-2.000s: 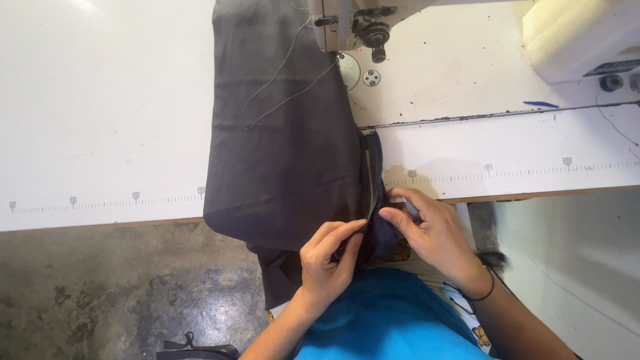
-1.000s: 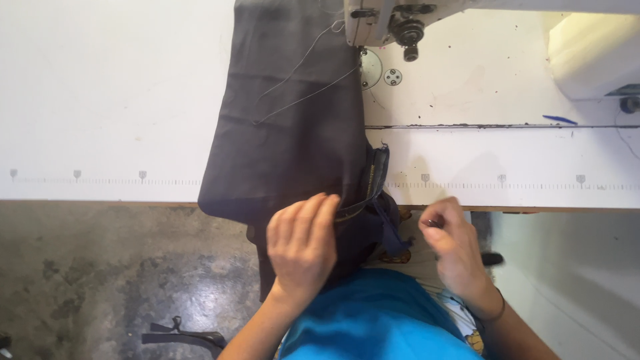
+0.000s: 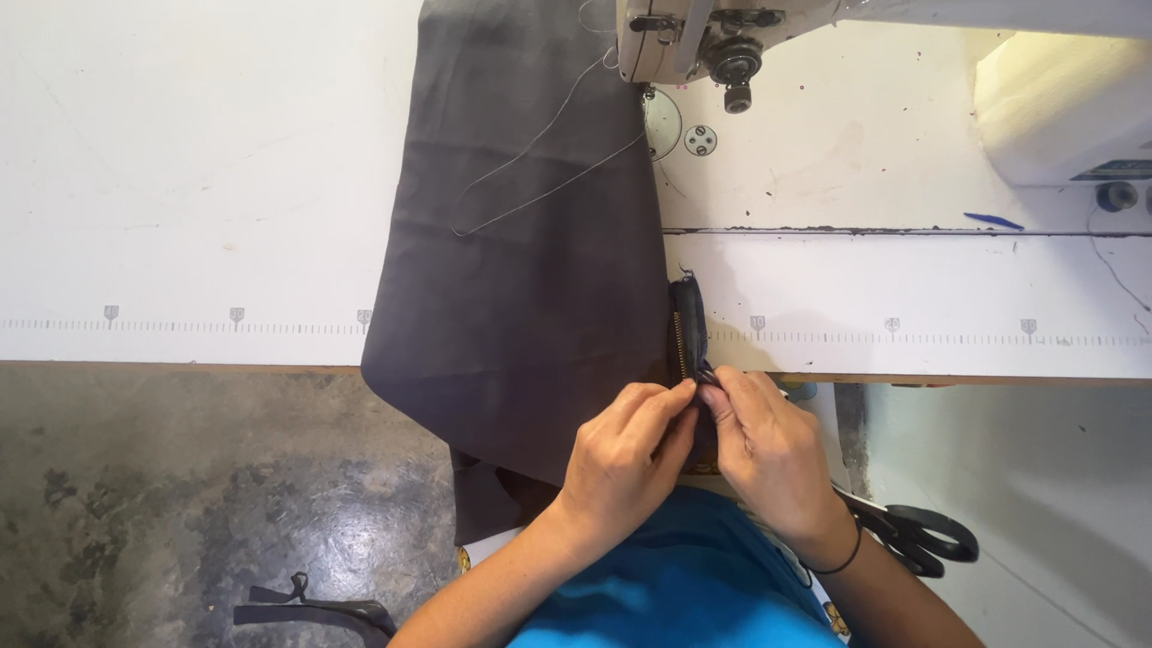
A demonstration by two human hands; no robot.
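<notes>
Dark fabric (image 3: 531,270) lies over the table edge and hangs down toward my lap. At its right side a metal-toothed zipper (image 3: 680,337) on dark tape stands out, with loose threads at its top end. My left hand (image 3: 630,450) pinches the lower visible part of the zipper between thumb and fingers. Close against it, my right hand (image 3: 774,450) grips a small dark piece at the zipper, mostly hidden by the fingers. Pale loose thread (image 3: 531,144) runs from the sewing machine head (image 3: 666,40) across the fabric.
Black-handled scissors (image 3: 918,535) lie beside my right wrist. The white table (image 3: 900,288) has a printed ruler along its front edge. A small blue object (image 3: 993,220) lies at the right. Dark fabric strips (image 3: 315,612) are on the floor at the lower left.
My right hand, apart from the fabric one second ago, is back at the zipper beside my left hand. The scissors have come into view by my right wrist.
</notes>
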